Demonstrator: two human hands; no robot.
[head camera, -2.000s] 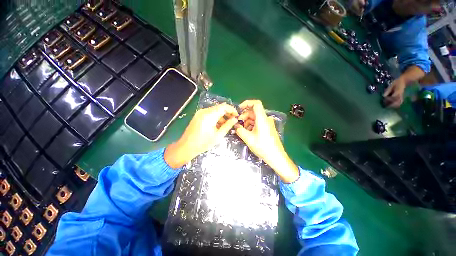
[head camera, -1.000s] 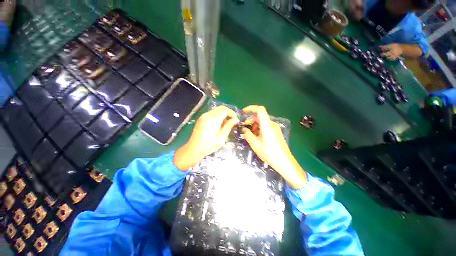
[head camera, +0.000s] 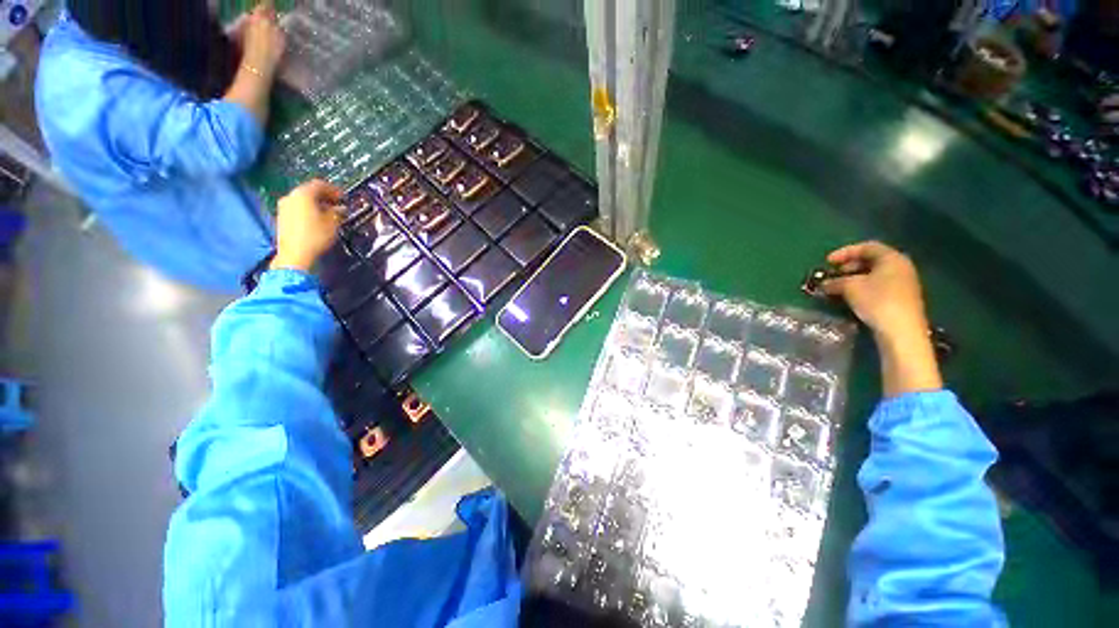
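My left hand (head camera: 307, 225) is at the left corner of the black blister tray (head camera: 503, 231), its fingertips at a copper-coloured square frame (head camera: 353, 206); whether they grip it is unclear. Other such frames sit in the tray's upper pockets. My right hand (head camera: 886, 298) pinches a small dark unit (head camera: 819, 281) just beyond the clear tray's upper right corner. The clear blister tray (head camera: 690, 417) lies in front of me with strong white glare over its lower half, so its pocket contents are hard to tell.
A smartphone (head camera: 562, 292) lies between the trays, by a metal upright (head camera: 628, 123). A lower tray with copper-coloured parts (head camera: 373, 442) shows beside my left sleeve. A person (head camera: 160, 111) at upper left has a hand on clear trays (head camera: 331, 43). A dark tray (head camera: 1061, 454) is at right.
The view has turned left. My hands have parted from above the clear tray: the left has moved to the black tray, the right to the right side with a dark unit.
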